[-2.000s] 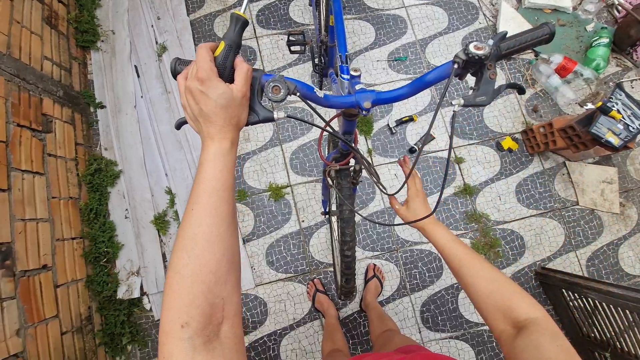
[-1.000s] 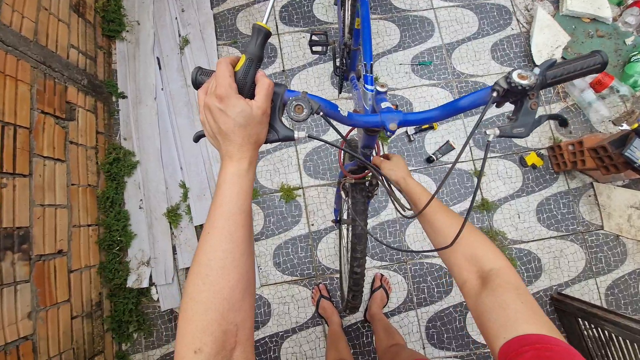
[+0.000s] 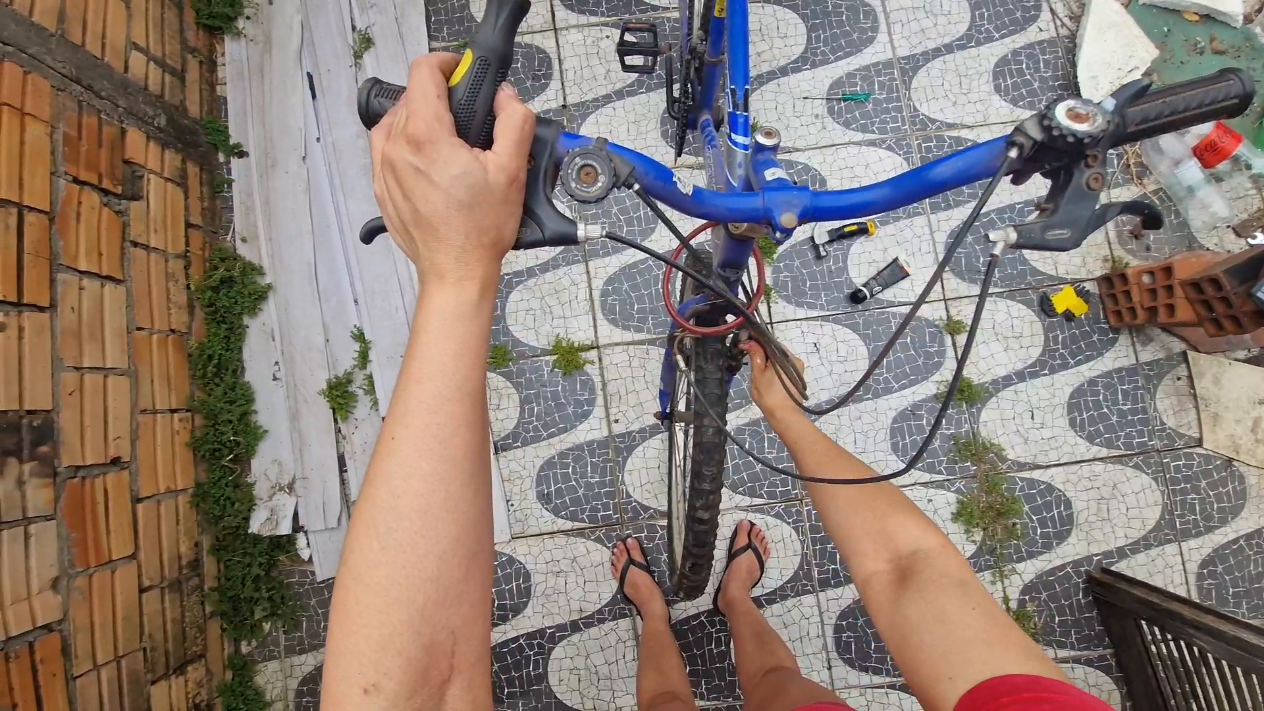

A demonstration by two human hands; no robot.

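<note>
A blue bicycle handlebar (image 3: 889, 191) crosses the view, with black grips and brake levers at both ends. My left hand (image 3: 449, 168) is closed around a black-and-yellow screwdriver handle (image 3: 484, 84) and rests on the left grip. My right hand (image 3: 775, 380) reaches behind the looping black cables (image 3: 879, 476), its fingers at the brake area beside the top of the front tyre (image 3: 703, 444); whether they grip anything is partly hidden. A red cable ring (image 3: 674, 296) circles the head tube. The front wheel stands between my feet.
On the tiled floor right of the bicycle lie a hammer (image 3: 844, 235), a black tube (image 3: 879, 280), a yellow-and-black item (image 3: 1066, 301) and a green-handled screwdriver (image 3: 855, 98). Hollow bricks (image 3: 1175, 296) and plastic bottles (image 3: 1185, 183) are at right, a brick wall (image 3: 94, 395) at left.
My right hand has moved left from beside the cables to the top of the front wheel. My left hand stays on the left grip with the screwdriver.
</note>
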